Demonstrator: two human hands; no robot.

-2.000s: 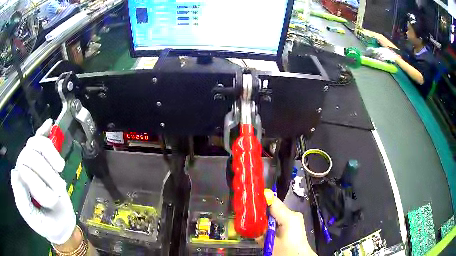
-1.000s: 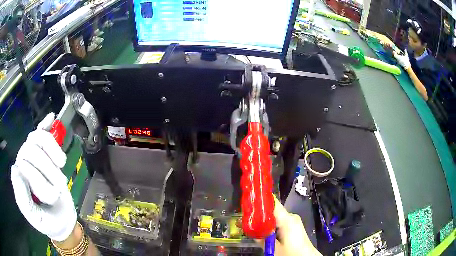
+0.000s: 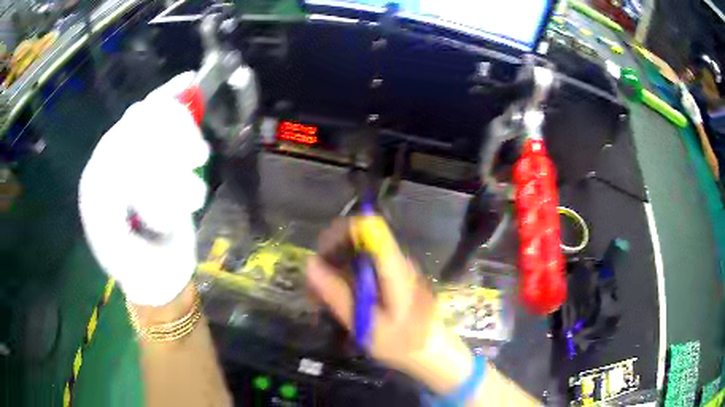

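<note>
My left hand (image 3: 147, 191), in a white glove, is closed around the red grip of the left toggle clamp handle (image 3: 193, 105). My bare right hand (image 3: 397, 310) is blurred over the middle of the test fixture and holds a blue-purple marker pen (image 3: 365, 298). Something yellow shows at its fingers; I cannot tell what it is. The right toggle clamp handle (image 3: 540, 230) hangs down with no hand on it. A power supply board (image 3: 266, 261) lies under clear acrylic in the left station. Another board (image 3: 473, 312) shows in the right station, partly behind my right wrist.
A power meter display (image 3: 297, 133) glows red behind the stations. The monitor (image 3: 509, 17) is above. At the right are a tape roll (image 3: 586, 230), a black pouch (image 3: 592, 290) and another board (image 3: 606, 383). The green conveyor (image 3: 690, 238) runs beyond, with a person's arm (image 3: 699, 119) at its far side.
My right hand has left the right clamp handle and moved left with the marker over the fixture. My left hand stays on its handle. The view has shifted, so the fixture sits differently in frame.
</note>
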